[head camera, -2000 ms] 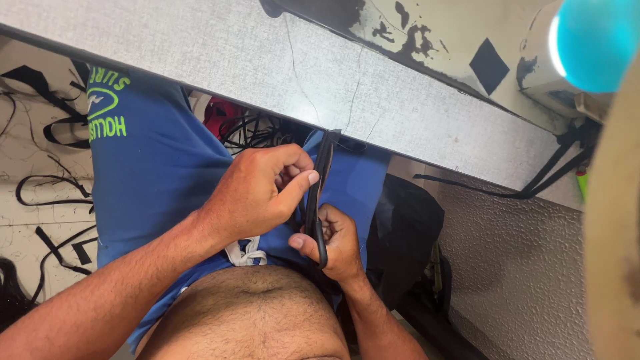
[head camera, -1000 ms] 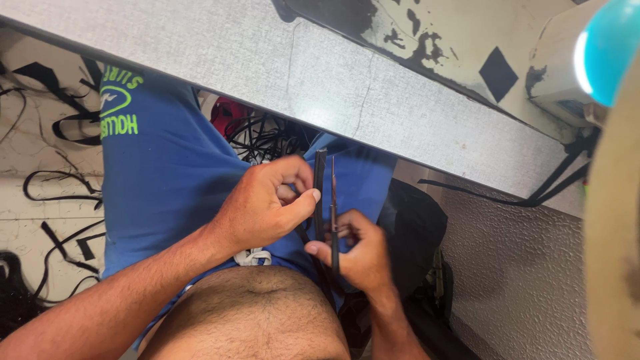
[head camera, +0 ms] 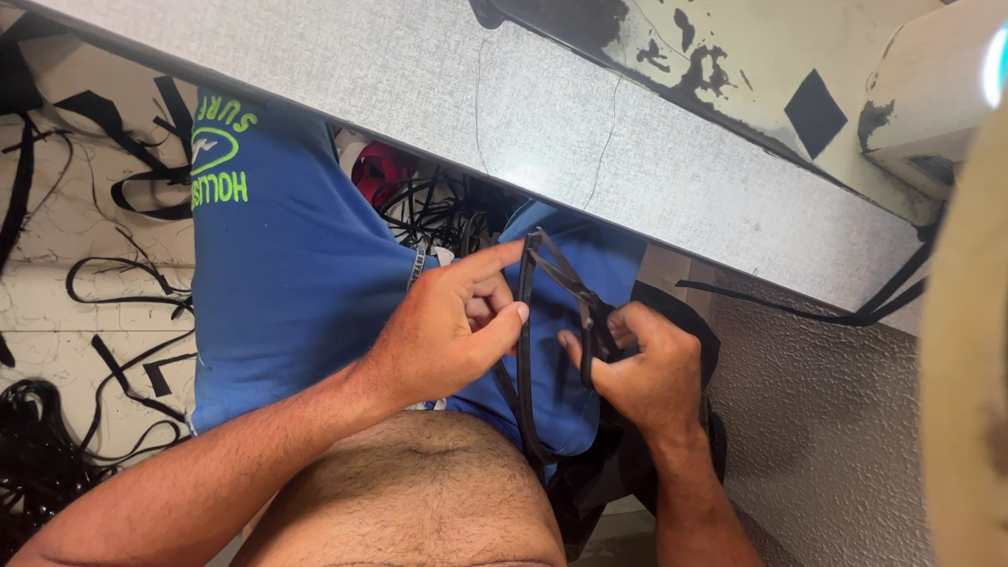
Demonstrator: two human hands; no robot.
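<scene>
A narrow black strap point(head camera: 526, 346) hangs upright in front of the blue shorts, its lower part curving back up in a loop. My left hand point(head camera: 461, 315) has hold of it between thumb and fingers, with the index finger pointing up along its top end. Scissors point(head camera: 583, 298) with black handles are in my right hand point(head camera: 642, 350), their blades parted. The blade tips are at the top end of the strap; whether they touch it I cannot tell.
A grey speckled table edge point(head camera: 551, 134) crosses above my lap, with a sewing machine point(head camera: 913, 110) at upper right. Black strips point(head camera: 134, 283) and threads litter the tiled floor at left. A tangle of black cords point(head camera: 445, 216) lies below the table. Another black strap point(head camera: 819, 311) hangs at right.
The scissors, upright beside the strap a second ago, now tilt toward its top end with their blades spread. My left index finger has stretched out upward.
</scene>
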